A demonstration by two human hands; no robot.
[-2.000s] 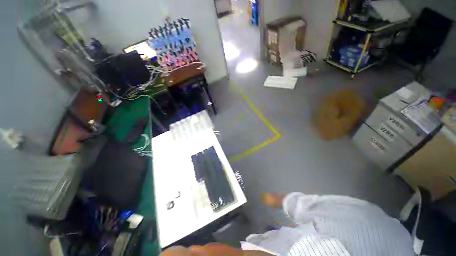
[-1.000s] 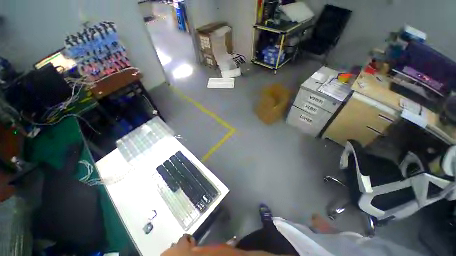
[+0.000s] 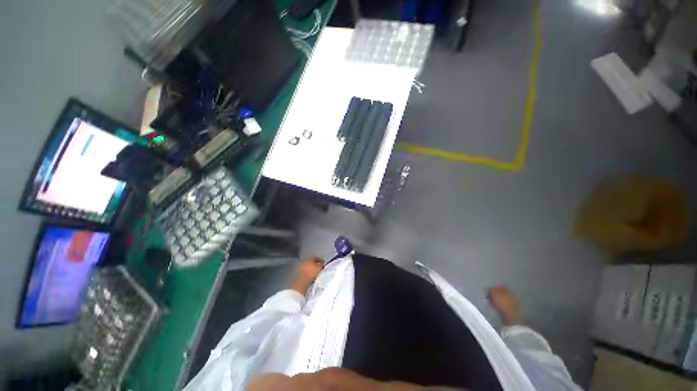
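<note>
My left hand [image 3: 307,275] hangs low beside the bench, small and blurred. My right hand [image 3: 503,304] hangs out at the right over the floor. I make out nothing held in either, but their fingers are unclear. A clear gridded blister tray [image 3: 206,216] with silvery squares lies tilted at the green-matted bench's front edge, against the test fixtures [image 3: 195,164]. Another filled blister tray [image 3: 115,328] is at lower left. Black strips [image 3: 364,145] lie side by side on the white board [image 3: 317,92], near two tiny dark parts [image 3: 300,138].
Two monitors [image 3: 80,168] stand at left. A pale gridded tray [image 3: 390,43] lies on the white board's far end. White wires [image 3: 306,34] lie on the green mat [image 3: 179,313]. A brown box-like object [image 3: 638,214] and grey drawers [image 3: 649,305] are at right.
The view has swung left toward the bench, bringing monitors, fixtures and filled trays into sight. The board has shifted up and right. Both hands now show low at my sides.
</note>
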